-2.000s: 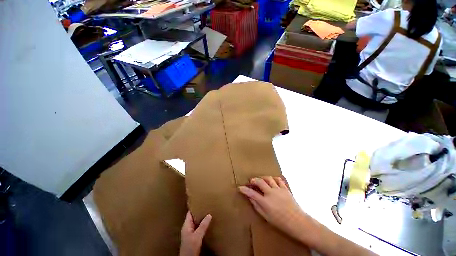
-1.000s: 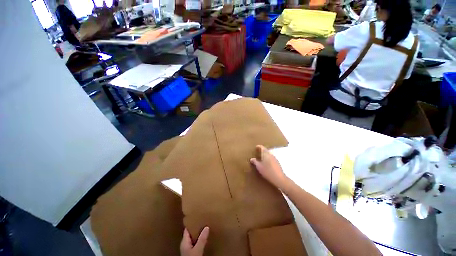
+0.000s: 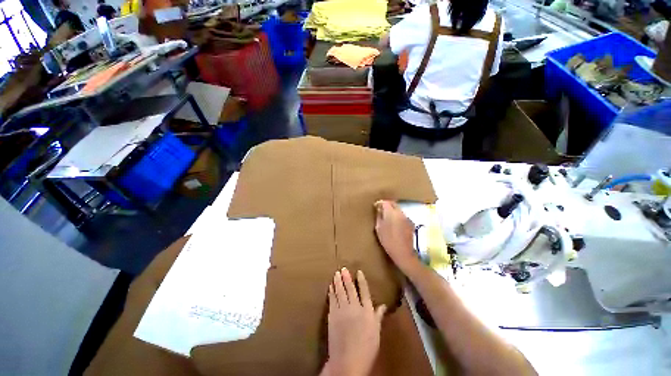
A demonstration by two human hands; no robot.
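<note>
A large brown fabric panel lies on the white table, with a thin dark line down its middle. My left hand rests flat on the panel beside the lower end of that line, fingers slightly apart. My right hand is at the panel's right edge with its fingers bent and fingertips together on the cloth. Another brown piece lies under the panel at the lower left. A white surface with faint writing shows at the panel's left cut-out; whether it is paper or tabletop I cannot tell.
The sewing machine stands at the right, with a pale yellow strip at its left end, close to my right forearm. A person in white sits beyond the table. A blue bin is at the back right. Yellow fabric is stacked behind.
The view has turned right. The panel has shifted towards the machine and lies straighter, uncovering more white at its left. My left hand has moved from the panel's left edge onto its middle.
</note>
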